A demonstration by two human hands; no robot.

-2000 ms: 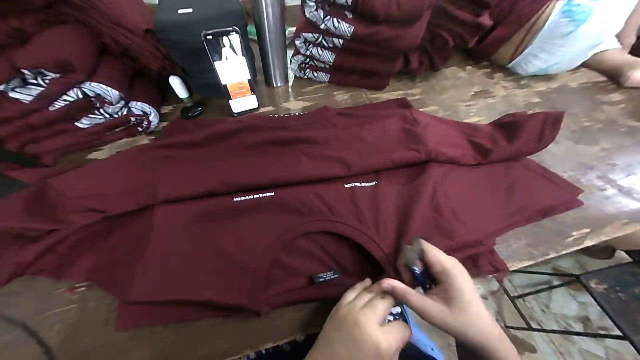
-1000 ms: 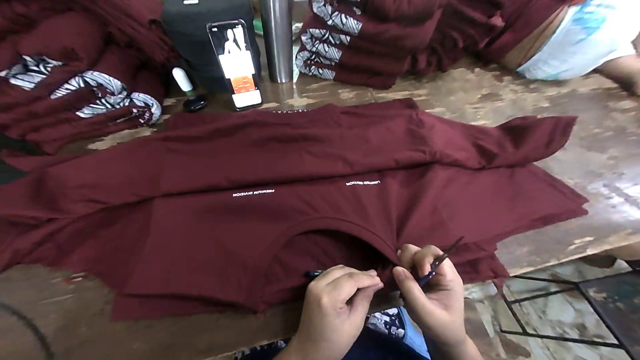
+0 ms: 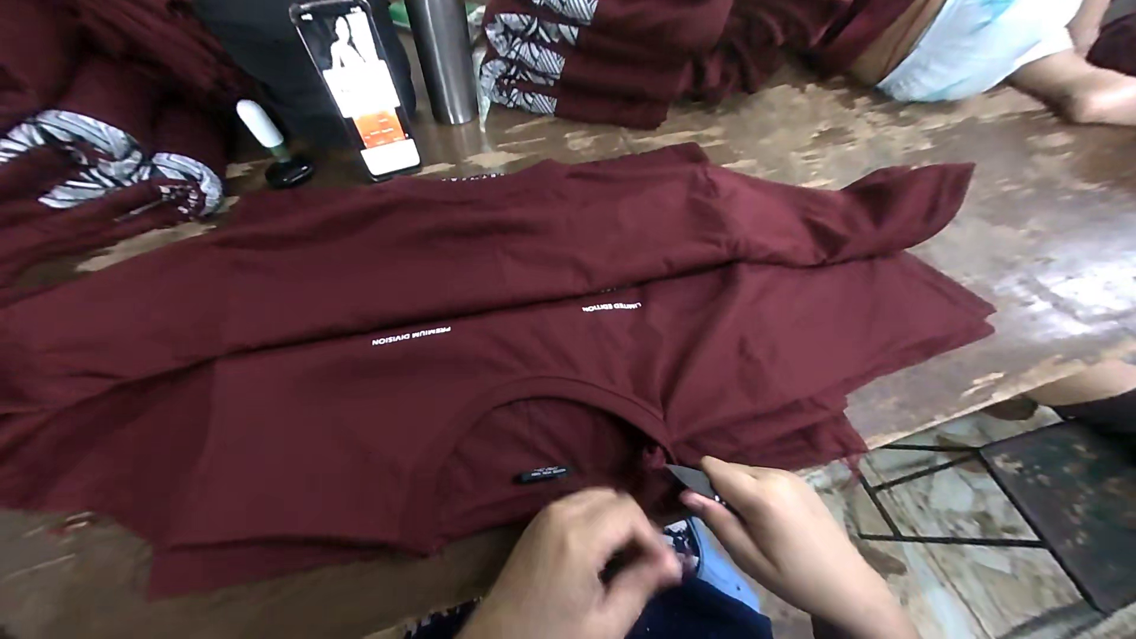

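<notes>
Maroon knit shirts [image 3: 337, 417] lie layered across the worn wooden table, with small white lettering on the fabric and a dark neck label [image 3: 543, 474] inside the round collar [image 3: 550, 387]. My right hand [image 3: 781, 532] holds small thread snips [image 3: 692, 480], their grey blade at the right end of the collar, beside a little tuft of maroon fabric or thread [image 3: 654, 458]. Just left of it, my left hand [image 3: 586, 568] is blurred over the lower collar edge, thumb and fingertips curled near each other; whether anything is between them I cannot tell.
Behind the shirts stand a lit phone [image 3: 359, 98], a steel tumbler [image 3: 441, 58] and a white-capped object [image 3: 275, 146]. Folded maroon garments [image 3: 612, 62] are piled at the back and left. Part of a child in a diaper [image 3: 972, 49] is at the back right. A metal-framed stool [image 3: 1056, 506] stands right.
The snips' blade now points left toward the collar, where it pointed up and right one second ago. The neck label shows again between the collar edges.
</notes>
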